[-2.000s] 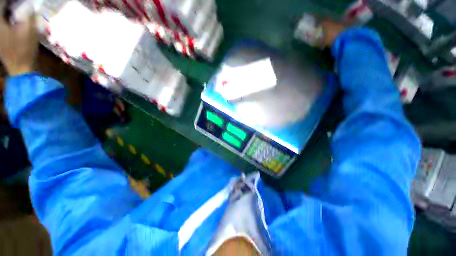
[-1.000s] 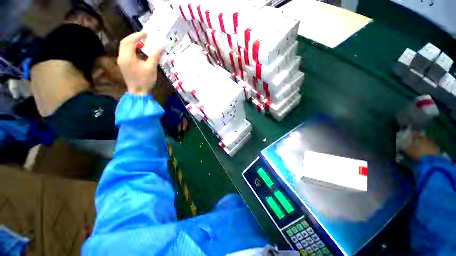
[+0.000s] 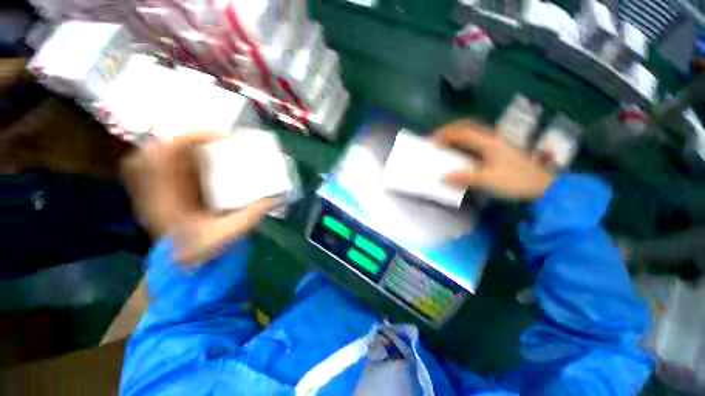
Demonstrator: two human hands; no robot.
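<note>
The digital scale (image 3: 390, 263) is in front of me, its green-lit display and keypad on the side nearest me. My right hand (image 3: 498, 164) is over the silver weighing pan (image 3: 363, 174) and grips the right end of a white product box (image 3: 424, 166) at the pan. My left hand (image 3: 185, 197), blurred, is left of the scale and holds another white box (image 3: 246, 168). Whether the right-hand box touches the pan cannot be told.
Blurred stacked boxes (image 3: 313, 85) with red ends stand left of and beyond the scale. Waiting boxes (image 3: 519, 120) lie right of it, and one with a red mark (image 3: 470, 56) stands beyond it. More white boxes line the far right. A brown carton (image 3: 62, 367) is at lower left.
My left hand has come back from the far stacks towards the scale, holding a box. My right hand has moved from the boxes at right onto the box at the pan. The view has turned.
</note>
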